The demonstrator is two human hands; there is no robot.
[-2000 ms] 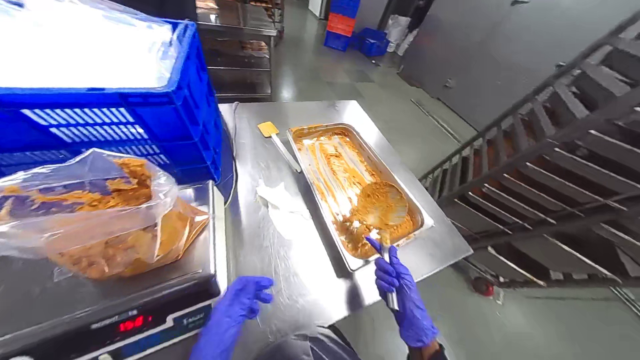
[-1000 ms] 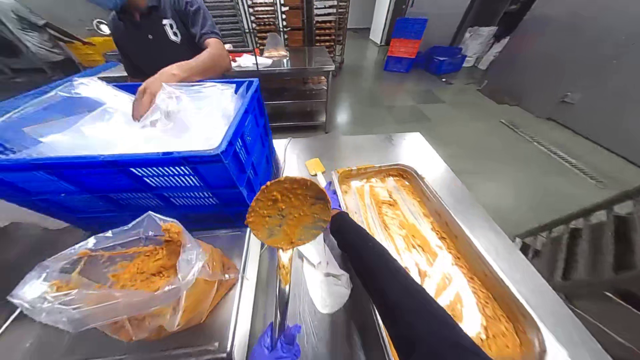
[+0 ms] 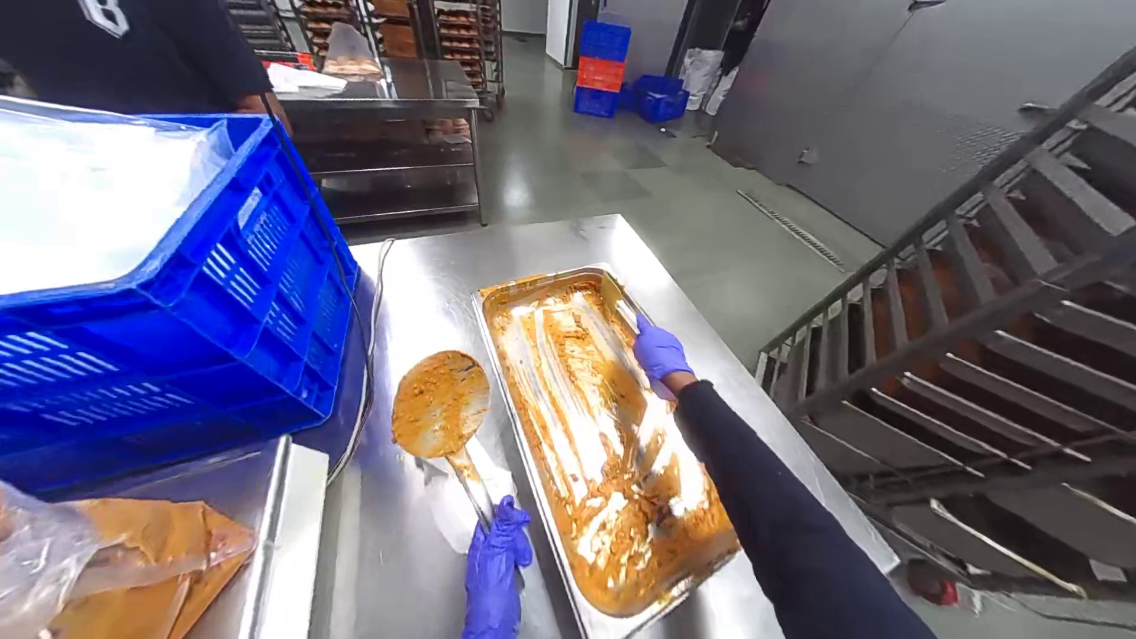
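My left hand (image 3: pixel 499 564), in a purple glove, grips the metal handle of a large round ladle (image 3: pixel 441 404) coated in orange-brown paste, held over the steel table just left of the tray. My right hand (image 3: pixel 659 351), also gloved, holds a spatula (image 3: pixel 619 302) by its pale handle, with the blade against the far right inner wall of the deep steel tray (image 3: pixel 524 448). Streaks of orange-brown paste (image 3: pixel 621 519) cover the tray's bottom, thicker at the near end. Under the ladle's handle a crumpled white sheet (image 3: pixel 451 506) lies on the table.
A blue plastic crate (image 3: pixel 302 355) with a clear liner stands at left, a cable (image 3: pixel 371 355) beside it. A plastic bag of orange-brown food (image 3: pixel 151 559) rests on the scale (image 3: pixel 297 541). A person (image 3: pixel 169 53) stands behind the crate. A metal staircase (image 3: pixel 958 328) rises at right.
The ladle has passed from my right hand, two seconds ago over the tray, to my left hand. My right hand has taken the spatula from the table's far side into the tray.
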